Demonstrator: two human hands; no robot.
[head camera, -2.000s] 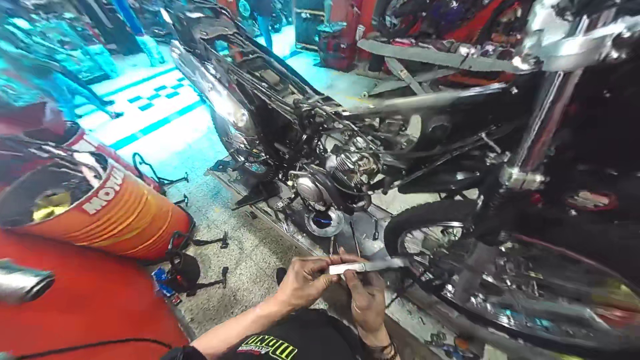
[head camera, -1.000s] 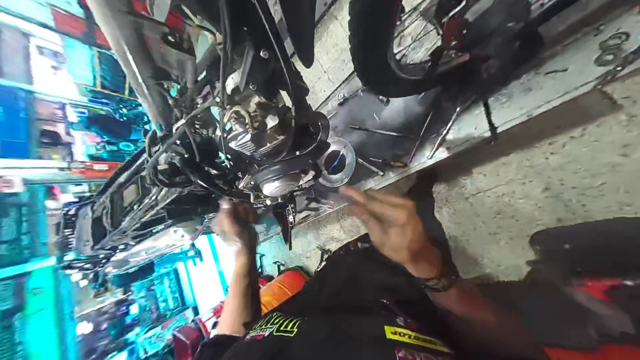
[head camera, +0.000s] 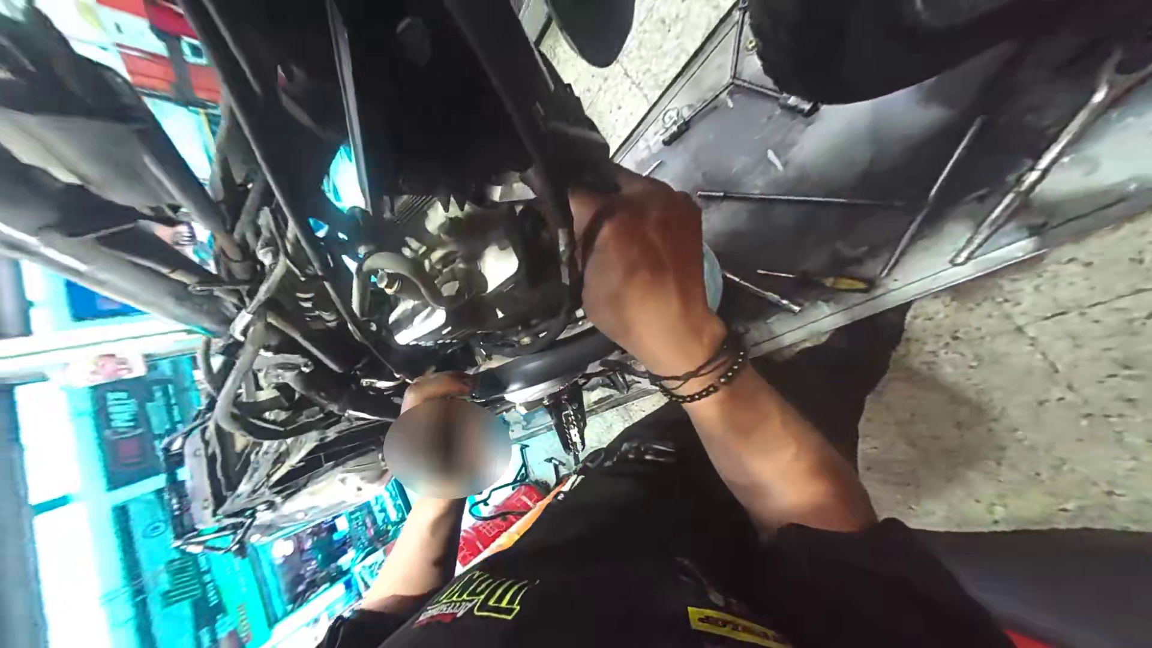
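A motorcycle engine (head camera: 477, 261) with a finned part and a hose fills the middle of the head view. My right hand (head camera: 643, 261), with dark bracelets at the wrist, reaches in at the engine's right side; its fingers are hidden behind a frame tube and the hand itself. A pale round rim (head camera: 712, 277) shows just behind this hand. My left hand (head camera: 445, 432) is at the lower left of the engine, partly covered by a blurred disc, with its fingertips near the dark engine cover (head camera: 544, 364). Whether either hand grips something cannot be seen.
On the metal platform (head camera: 810, 243) lie a screwdriver with a yellowish handle (head camera: 841, 283), a long thin rod (head camera: 801, 198), another rod (head camera: 931, 198) and a long wrench-like tool (head camera: 1035, 166). A dark tire (head camera: 873, 45) stands at the upper right. Cables (head camera: 256, 351) hang left of the engine.
The view has turned and come closer to the engine. My right hand has moved from open beside the engine in to its side. The pale strip held two seconds ago no longer shows.
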